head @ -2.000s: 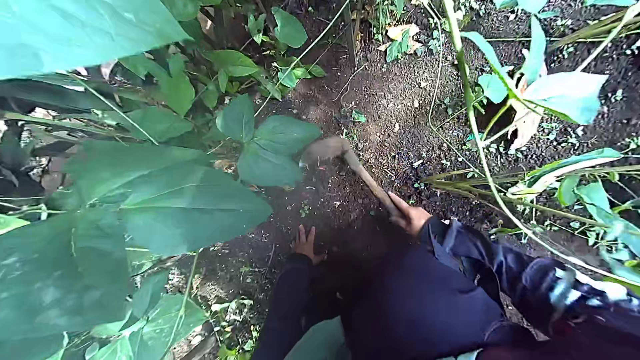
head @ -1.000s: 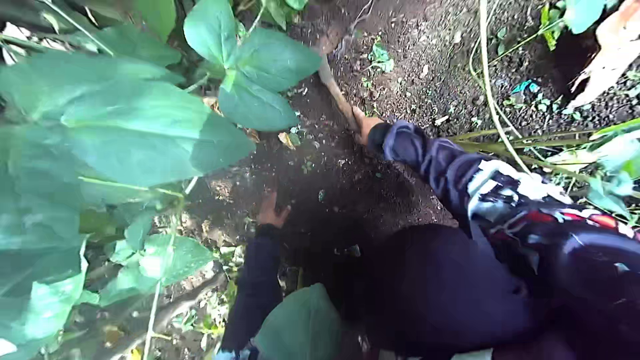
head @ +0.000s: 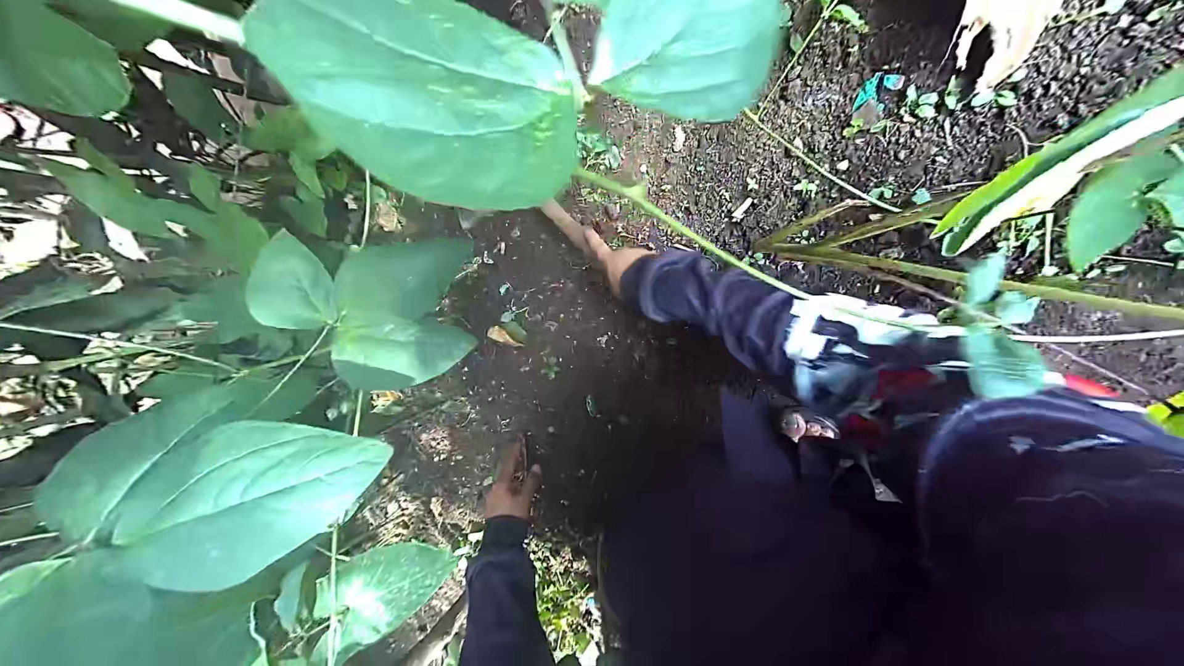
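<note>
My right hand [head: 610,259] is closed around the wooden handle [head: 566,225] of a hand hoe, up from the middle of the view. Leaves hide the tool's head and the far part of its handle. Lower down, my left hand [head: 511,486] is over the dark soil [head: 592,370], low and left of the middle, with thumb and fingers apart and nothing seen in it. A small yellowish leaf [head: 504,336] lies on the soil between the two hands.
Broad green leaves [head: 425,102] hang close to the camera at the upper left, with more down the left side. A thin green vine [head: 703,242] crosses above my right forearm. Thick stems [head: 925,268] and a dry leaf [head: 1008,37] are at the right.
The hoe's curved head, in sight two seconds ago, is now behind leaves. My right hand stays on the handle. The view has shifted.
</note>
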